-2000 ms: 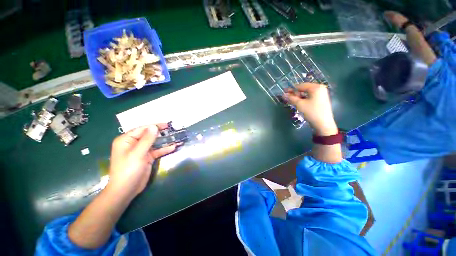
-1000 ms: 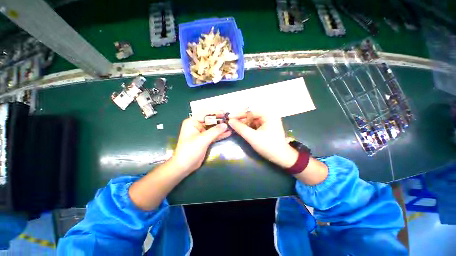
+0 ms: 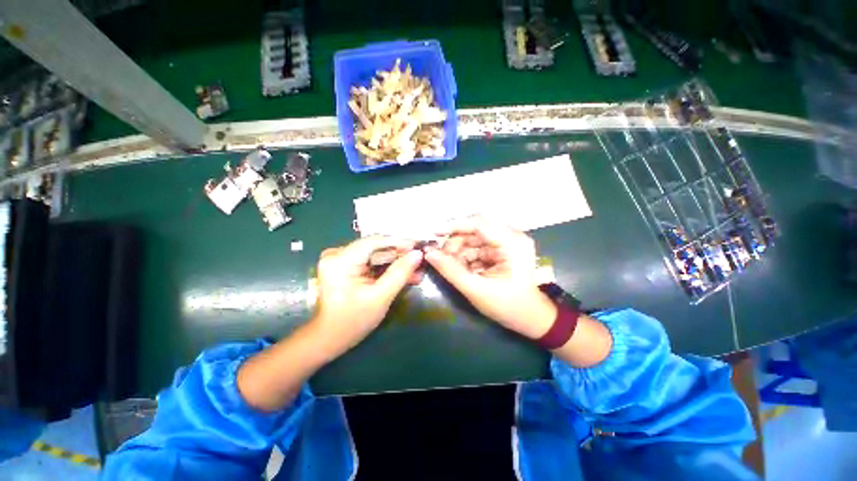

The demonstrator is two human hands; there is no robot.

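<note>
My left hand [image 3: 355, 287] and my right hand [image 3: 496, 280] are close together above the bench, in front of the long white sheet [image 3: 479, 195]. An electronic module [image 3: 383, 256] is held between my left thumb and fingers, mostly hidden by them. My right thumb and fingertips are closed at the module's right end, beside my left thumb. A small dark part shows between the two thumbs; I cannot tell which hand grips it, or whether the right hand holds a tool.
A blue bin [image 3: 346, 113] of beige pieces stands behind the sheet. Metal-cased units [image 3: 268, 194] and a small white square [image 3: 297, 246] lie left. A clear blister tray [image 3: 695, 202] lies right. Black foam trays [image 3: 89, 310] stand far left. Carrier trays [image 3: 285, 58] lie on the belt.
My right hand has moved from the blister tray to my left hand, and both now meet at the module. Since a second ago they have shifted only slightly. The view has swung left.
</note>
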